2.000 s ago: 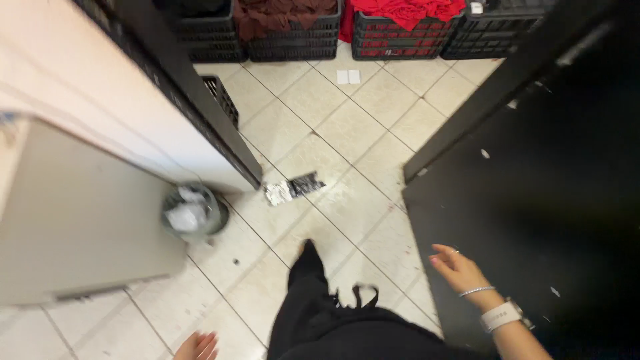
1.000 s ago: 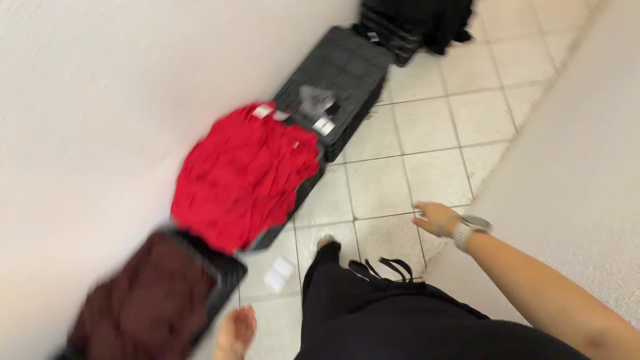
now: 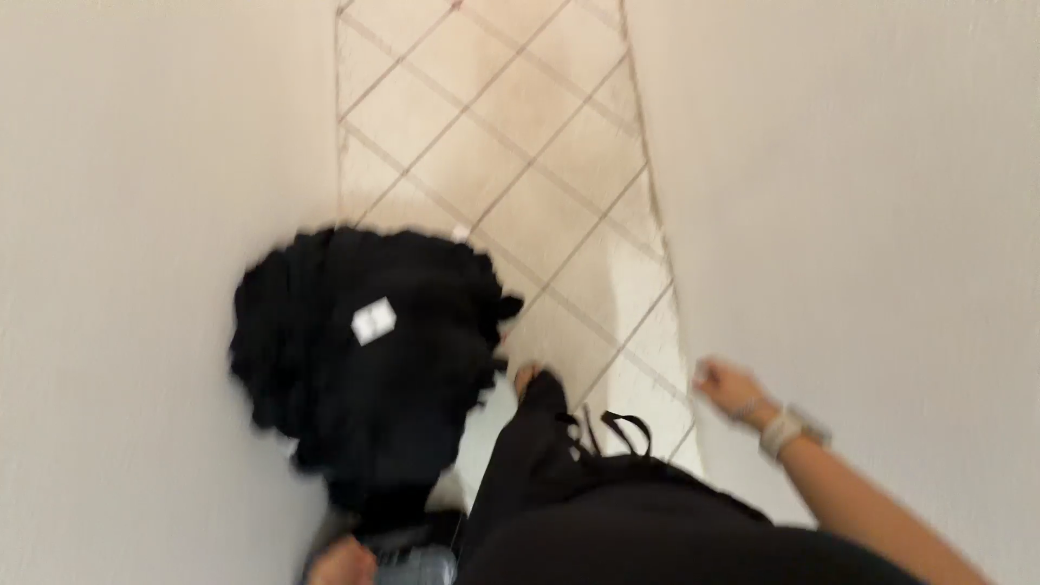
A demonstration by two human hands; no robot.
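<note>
My right hand [image 3: 729,388] hangs in front of the right wall, loosely curled, with nothing seen in it; a pale wristwatch [image 3: 784,431] and a thin bracelet are on that wrist. At the bottom edge my left hand [image 3: 344,561] is blurred and partly cut off, so its fingers and grip cannot be made out. It is nearest to a dark container [image 3: 414,565] at the bottom. Just beyond that lies a big heap of black cloth [image 3: 390,374], with a small white tag [image 3: 374,321] on top.
A narrow passage of light floor tiles [image 3: 520,162] runs ahead between a left wall [image 3: 162,162] and a right wall [image 3: 845,179]. The black heap takes up the left side of the passage. My foot [image 3: 528,378] is on the tiles beside it.
The view has moved from a doorway, past crates of brown and red cloth along a wall, into the passage. The black heap, at the top edge one second ago, is now close on the left.
</note>
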